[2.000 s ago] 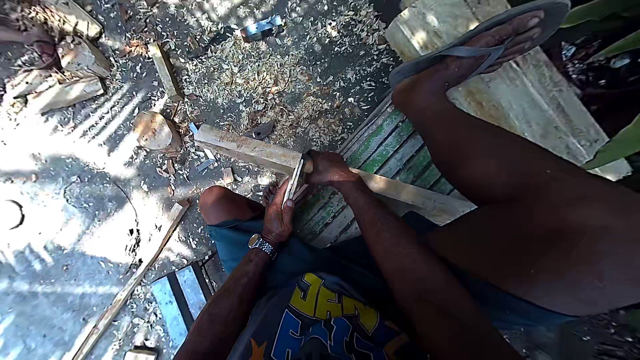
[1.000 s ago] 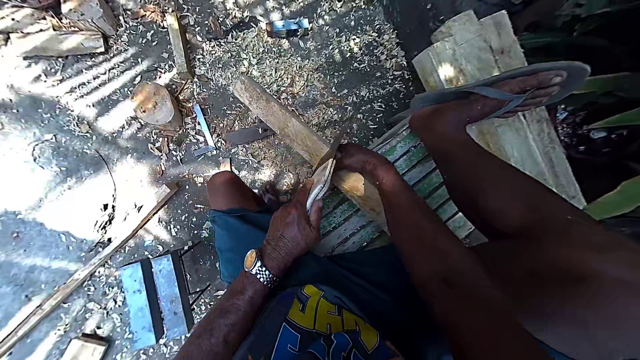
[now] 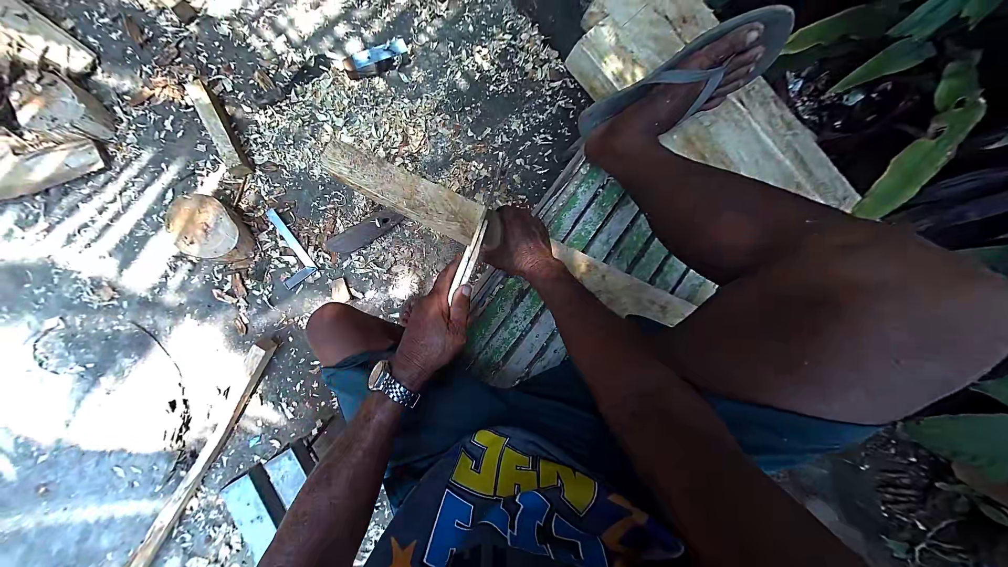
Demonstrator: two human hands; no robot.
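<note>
My left hand (image 3: 431, 331), with a metal-banded watch at its wrist, is closed around a flat, pale tool or strip (image 3: 469, 260) that stands across a long wooden board (image 3: 402, 189). Just right of that strip, my right hand (image 3: 518, 240) is curled over the board; its fingertips are partly hidden. The board runs from the upper left, beneath my right hand, to my thigh. Under it is a slatted bench (image 3: 504, 315) with worn green paint. A dark rounded edge shows between the strip and my right hand, too unclear to name.
Wood shavings cover the ground. To the left are a log stump (image 3: 203, 227), a try square (image 3: 290, 240), a dark flat piece (image 3: 364, 233), a block plane-like blue object (image 3: 376, 57) and a long wooden strip (image 3: 213, 449). My sandalled foot (image 3: 693, 75) rests over thick pale timber (image 3: 756, 150).
The board's far end has swung relative to the ground pieces between frames, leaving the try square and dark flat piece more exposed than two seconds ago. Both hands remain at the board. The view has shifted.
</note>
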